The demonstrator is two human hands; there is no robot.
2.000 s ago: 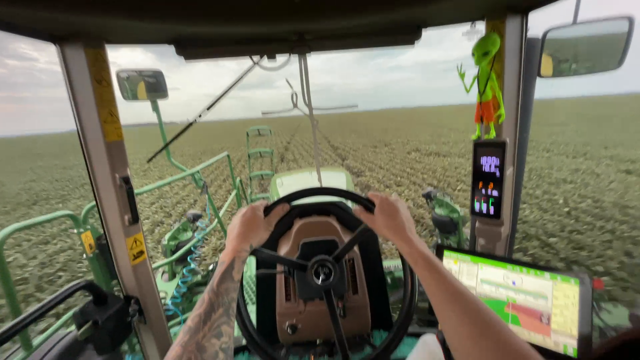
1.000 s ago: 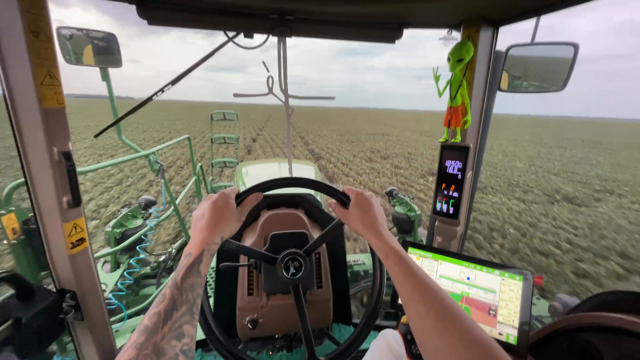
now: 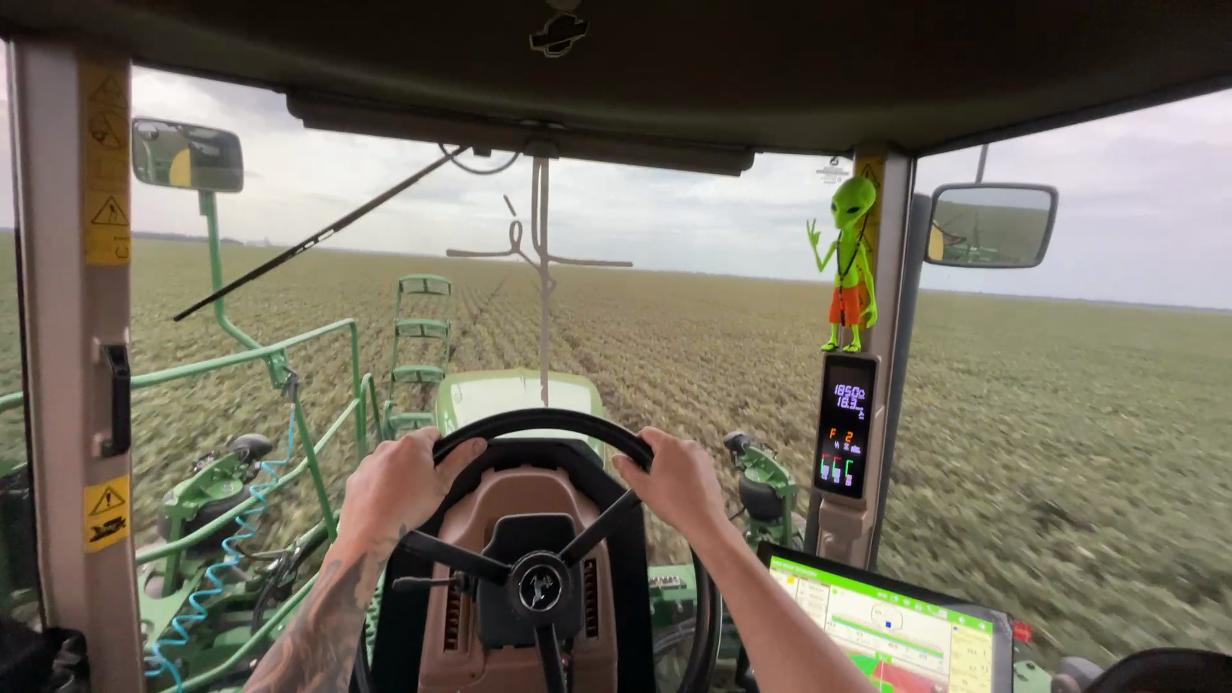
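The black steering wheel point(image 3: 544, 420) of a John Deere tractor stands at the lower middle of the head view. My left hand point(image 3: 409, 484) grips its upper left rim, thumb laid over the rim; the forearm behind it is tattooed. On the upper right rim my right hand point(image 3: 677, 478) is closed. Between and below the hands are the wheel hub point(image 3: 539, 587) with a leaping-deer emblem and the brown steering column point(image 3: 525, 493). A small stalk lever point(image 3: 423, 583) sticks out left of the column, under my left forearm. Parts of the lower rim are hidden by my forearms.
Ahead lie the green hood point(image 3: 520, 390) and crop field point(image 3: 674, 337). A lit touchscreen point(image 3: 885, 626) is at lower right, below a pillar display point(image 3: 847, 428) and green alien figure point(image 3: 851, 255). Mirrors point(image 3: 188, 156) flank the windshield; green railings point(image 3: 250, 354) and a coiled blue hose point(image 3: 231, 558) are outside left.
Both hands stay on the upper rim of the wheel, the left thumb now lying across it. The view has shifted, showing more of the cab ceiling.
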